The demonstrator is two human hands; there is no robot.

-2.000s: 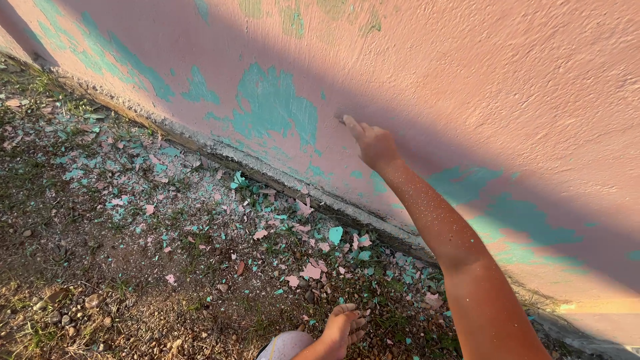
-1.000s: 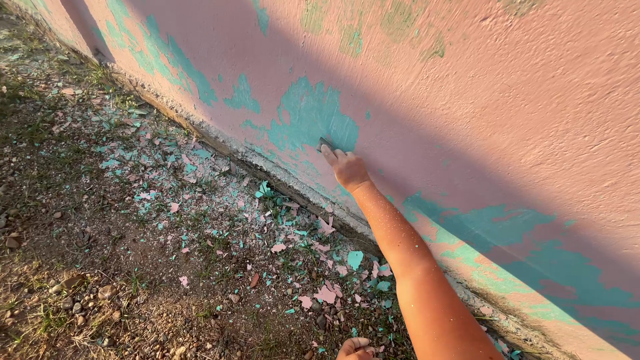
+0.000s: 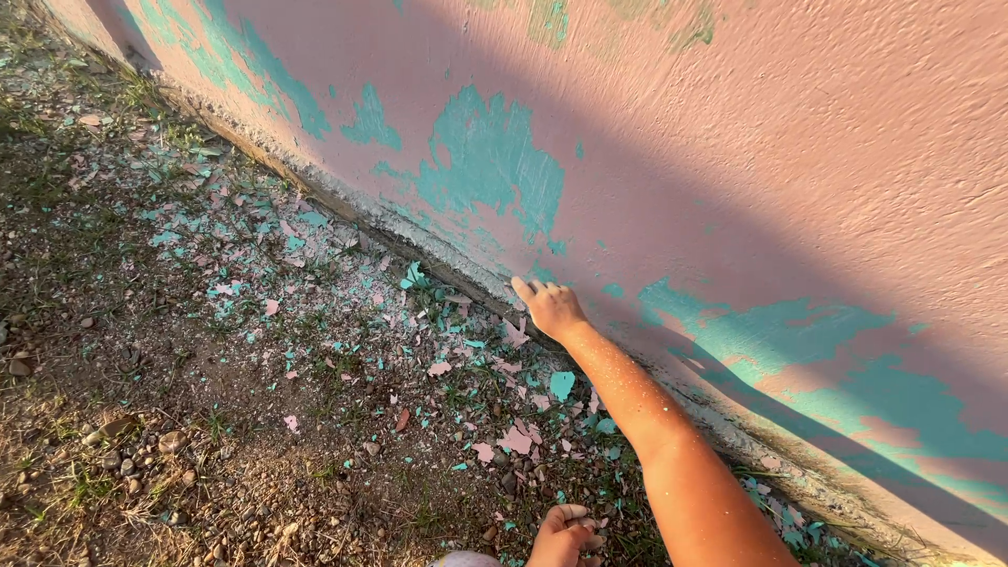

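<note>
My right hand point(image 3: 554, 309) is at the foot of a pink painted wall point(image 3: 661, 181), its fingers curled around a small dark object that barely shows at the fingertips; what it is cannot be told. Just above the hand, a large turquoise patch point(image 3: 496, 157) shows where the pink paint is gone. Pale specks dot my right forearm. Low in the view, my left hand point(image 3: 565, 535) is over the ground with its fingers bent, partly cut off by the bottom edge; whether it holds anything cannot be told.
Pink and turquoise paint flakes point(image 3: 516, 439) litter the soil and grass along the wall. A rough concrete ledge point(image 3: 409, 228) runs along the wall's base. Small stones point(image 3: 172, 442) lie at lower left. More turquoise patches point(image 3: 803, 339) mark the wall at right.
My right hand has moved down from the large turquoise patch to the wall's base. My left hand shows more than it did one second ago.
</note>
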